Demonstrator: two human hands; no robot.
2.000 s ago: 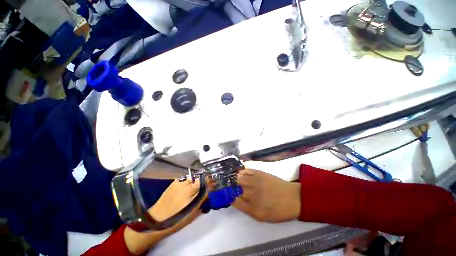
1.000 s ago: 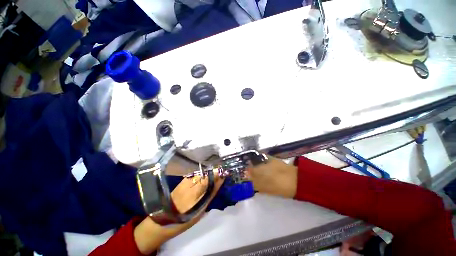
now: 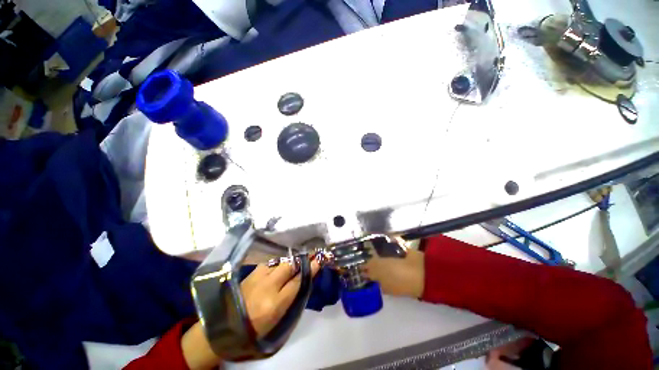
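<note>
The long white head of a sewing machine crosses the view. A navy garment lies left of it, and a bit of navy cloth shows between the hands. My left hand is behind the curved metal guard, palm down, fingertips hidden by metal parts. My right hand is mostly hidden under the head, behind the tension dial with its blue knob. The needle and what the fingertips touch are hidden.
Blue-handled snips lie right of my right hand. A measuring scale runs along the table's front edge. A tall blue knob stands on the head's left end. Navy and grey garments are heaped behind.
The view has shifted, so the machine sits differently in the picture. My right hand has moved further under the head and shows less. My left hand stays behind the guard.
</note>
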